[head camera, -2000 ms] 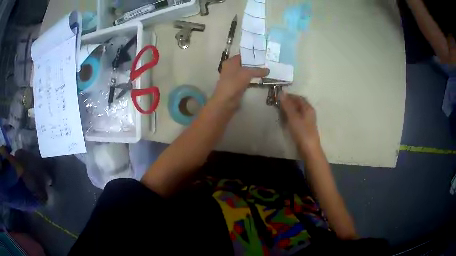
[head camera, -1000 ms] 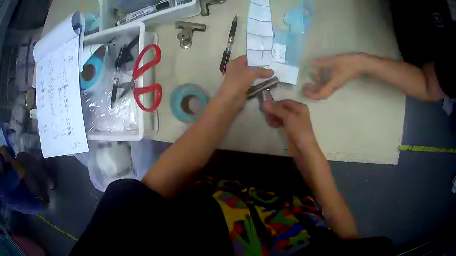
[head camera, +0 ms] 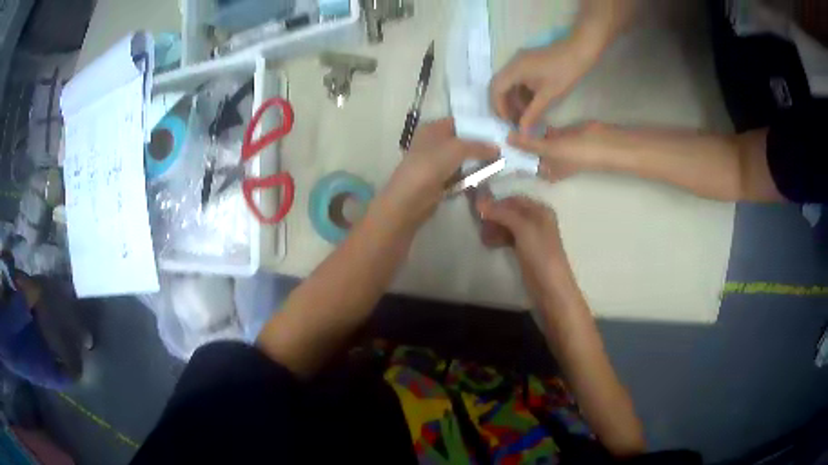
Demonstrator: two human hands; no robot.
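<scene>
A white label strip runs down the beige table to my hands, its lower end blurred. My left hand holds the lower left edge of the strip, thumb across it. A silver bulldog clip lies tilted just below the strip's end, between my hands. My right hand grips the clip's handle from below; the fingertips are blurred. Whether the clip's jaw bites the strip cannot be told. Another person's two hands touch the strip's lower right part and partly hide it.
Left: white tray with red-handled scissors, handwritten sheets, blue-green roll. A pen and another bulldog clip lie above. The other person's forearms reach in from the right.
The other person's hand has moved left onto the strip, and a second hand has come in from above. My hands stay near the strip's end; the clip has tilted from its earlier level position.
</scene>
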